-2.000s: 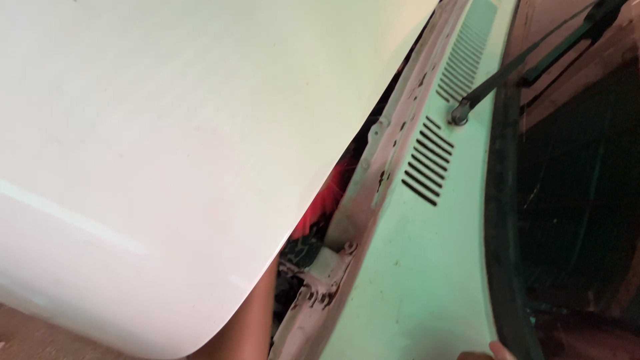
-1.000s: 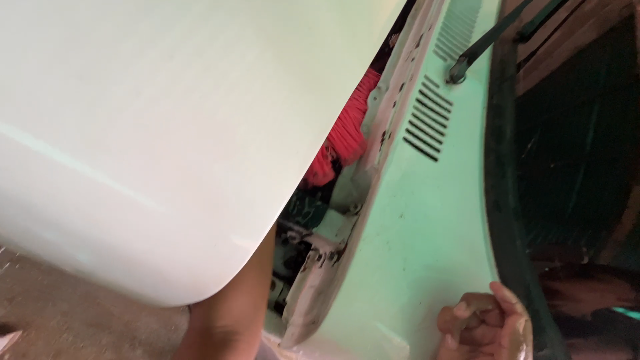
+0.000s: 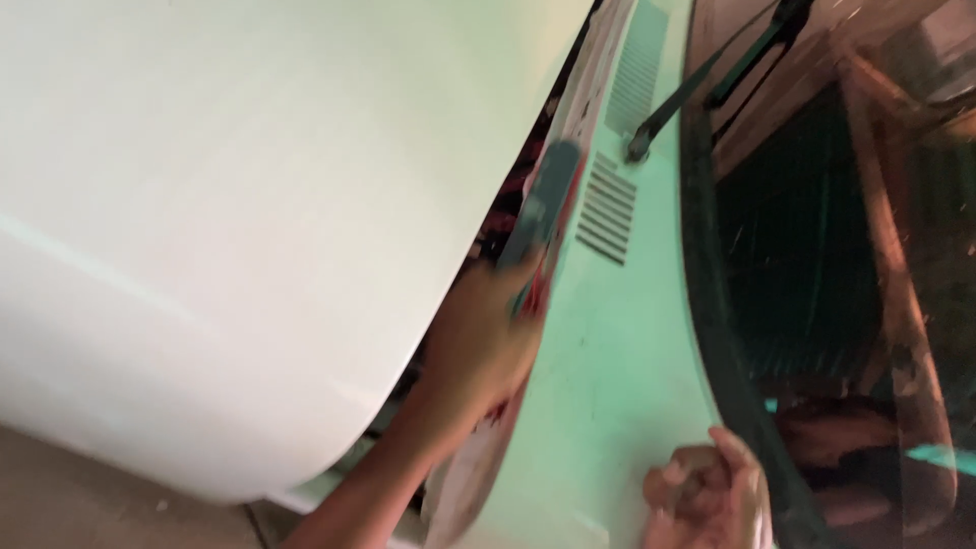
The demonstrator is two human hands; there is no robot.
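Note:
My left hand reaches up from the lower left between the pale car hood and the green cowl panel. It grips a duster with a blue-grey back and red fibres beneath, blurred, lying along the cowl's inner edge just left of the slotted air vent. Near the base of the windshield, at the lower right, my right hand is on or just over the cowl, its fingers partly curled. Whether it holds anything is unclear.
A black wiper arm crosses from the cowl to the windshield, bordered by a black rubber seal. The hood's edge overhangs a narrow dark gap into the engine bay. Floor shows at the lower left.
My left hand, hidden under the hood earlier, has come into view with the duster, now on the cowl's inner edge. My right hand has come further into view since two seconds ago.

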